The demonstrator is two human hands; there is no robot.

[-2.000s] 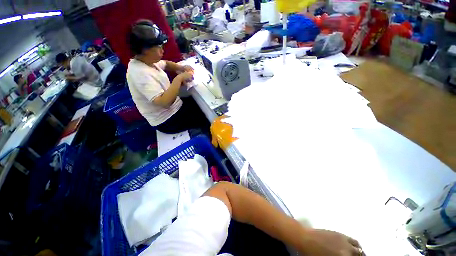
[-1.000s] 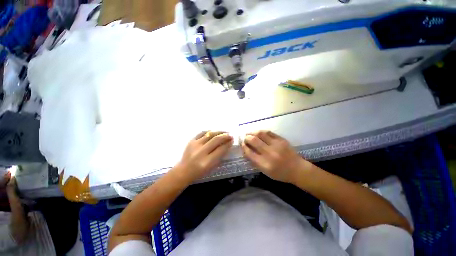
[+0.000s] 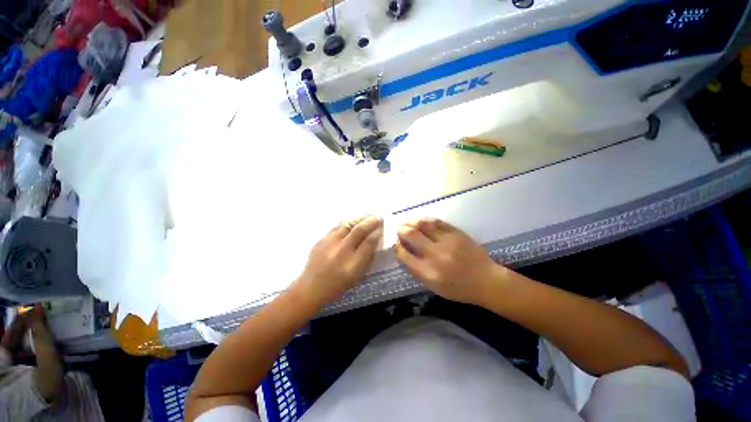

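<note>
My left hand (image 3: 342,257) and my right hand (image 3: 445,257) are close together at the table's front edge, fingertips almost meeting. A small white fabric piece (image 3: 389,234) shows between the fingertips, partly washed out by glare. Both hands pinch it. The white sewing machine (image 3: 486,62) with a blue stripe stands behind the hands. Its presser foot area (image 3: 380,157) is a little beyond the fingertips. A large pile of white cut panels (image 3: 123,189) spreads left of the machine, its details lost in glare.
A green-and-orange tool (image 3: 479,147) lies on the machine bed. Orange material (image 3: 140,334) hangs at the table's left edge. A neighbour's grey machine (image 3: 41,257) and a person's arm (image 3: 45,363) are at left. Blue baskets (image 3: 169,387) stand below the table on both sides.
My left hand has come from the table's left part to meet my right at the front edge. In the last second the view shifted slightly; both hands stay together at the piece.
</note>
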